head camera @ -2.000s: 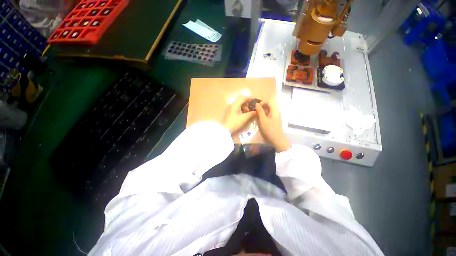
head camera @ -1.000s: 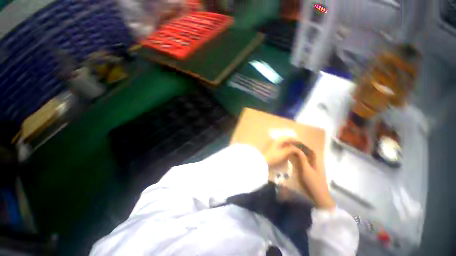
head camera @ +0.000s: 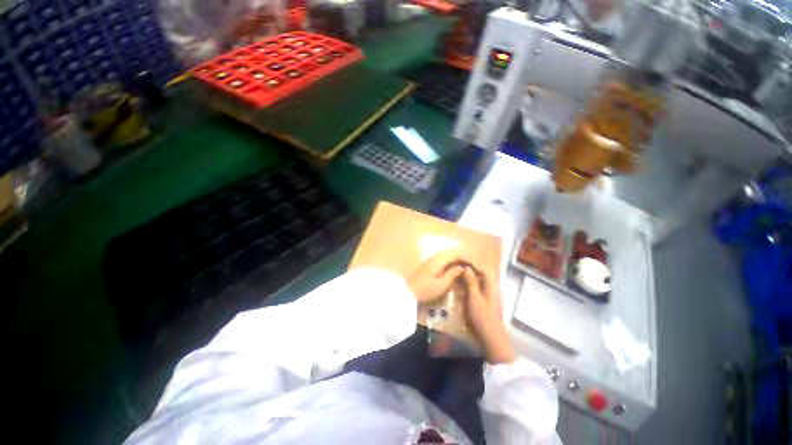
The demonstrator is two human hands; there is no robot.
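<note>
My left hand [head camera: 434, 276] and my right hand [head camera: 483, 306] meet over the tan board [head camera: 395, 233]. Their fingertips close around a small dark round component [head camera: 465, 267], mostly hidden by the fingers. A clear release liner with a few tiny dark dots [head camera: 437, 313] lies on the board just below the hands.
A black blister tray [head camera: 226, 235] lies left. A red tray [head camera: 276, 65] sits on a green-topped board [head camera: 347, 117] at the back. A dot sheet [head camera: 395, 165] and paper slip [head camera: 415, 143] lie behind the tan board. The white press with its brass head [head camera: 599, 143] stands right.
The view has swung, first showing more of the left bench, then more of the press and its display. Both hands stay together over the tan board; the fingers now cover more of the component.
</note>
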